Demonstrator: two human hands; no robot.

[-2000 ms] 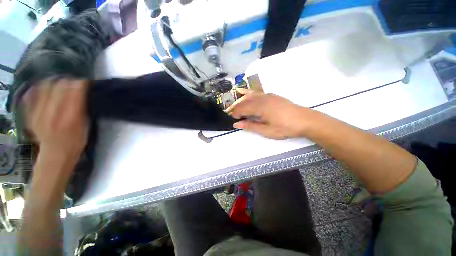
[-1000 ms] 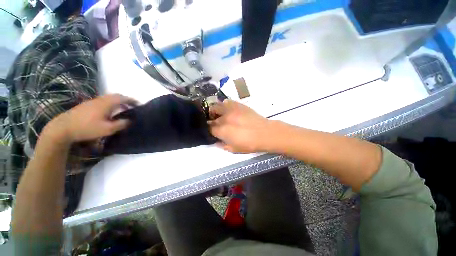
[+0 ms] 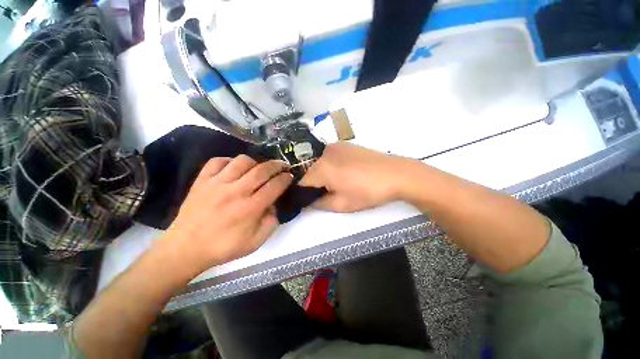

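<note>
The black sleeve end (image 3: pixel 186 158) lies on the machine bed, its right end at the presser foot (image 3: pixel 303 149). The plaid garment body (image 3: pixel 67 133) is heaped at the left, joined to the sleeve. My left hand (image 3: pixel 228 207) lies on the black cloth just left of the foot, fingertips pressing near it. My right hand (image 3: pixel 351 177) is right of the foot, its fingers on the cloth edge. The fingertips of my right hand are partly hidden, and it appears to hold the edge. The needle bar (image 3: pixel 284 105) stands above the foot.
The white machine head (image 3: pixel 463 66) with a blue stripe spans the back. A black strap (image 3: pixel 394 42) hangs over it. A tan block (image 3: pixel 342 124) sits right of the foot. A grey control panel (image 3: pixel 609 118) is at the right edge. A measuring tape (image 3: pixel 365 245) runs along the table front.
My left hand has moved right from the garment heap onto the black cloth beside the foot. My right hand stays by the foot. The plaid heap shows larger at the left.
</note>
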